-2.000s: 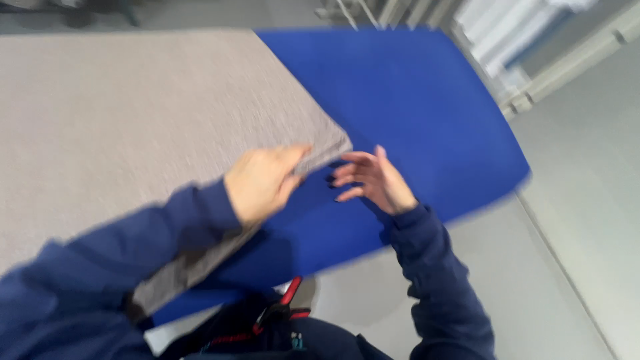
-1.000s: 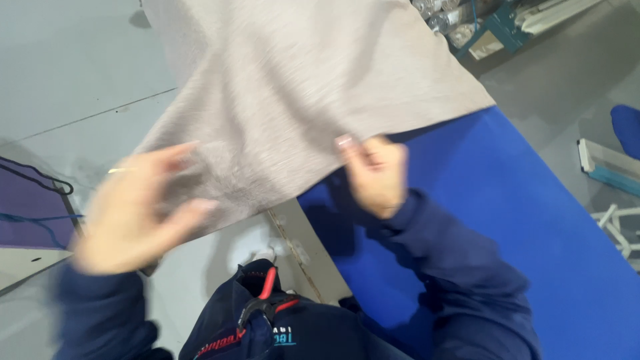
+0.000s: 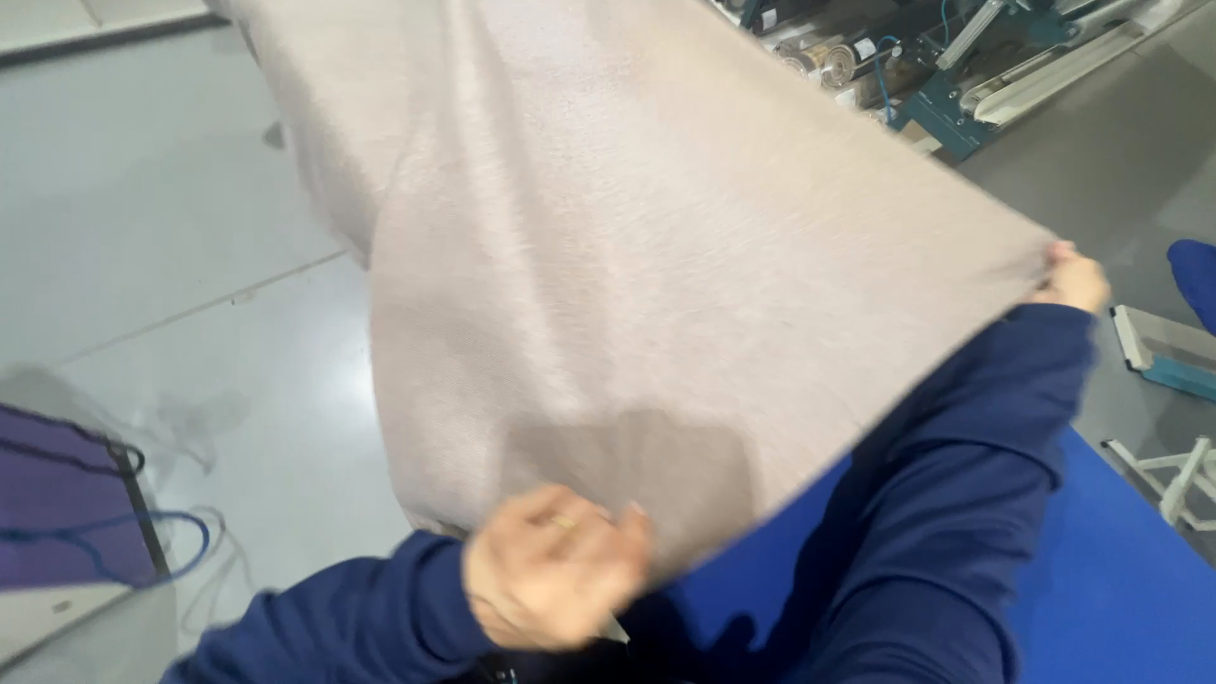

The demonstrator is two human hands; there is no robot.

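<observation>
A large piece of light beige fabric [image 3: 608, 247] spans the middle of the view, partly lifted, with soft folds and one side hanging toward the floor. At the right, my right hand [image 3: 1073, 277] pinches a corner of it, arm stretched out. My left hand [image 3: 560, 568] is at the fabric's near edge, fingers curled and blurred; whether it grips the cloth cannot be told. Beneath the fabric and my right arm shows the blue covered table [image 3: 1121, 560].
Rolls of material [image 3: 841, 65] lie by a dark green metal frame [image 3: 959, 119] at the upper right. A purple panel [image 3: 71, 513] with a blue cable stands at the left. A white and teal object [image 3: 1173, 351] and white metal legs [image 3: 1178, 480] are beyond the table.
My right hand has moved outward to the right with the fabric's corner, and the cloth is spread wider. My left hand has moved inward from the left. The view has swung since two seconds ago.
</observation>
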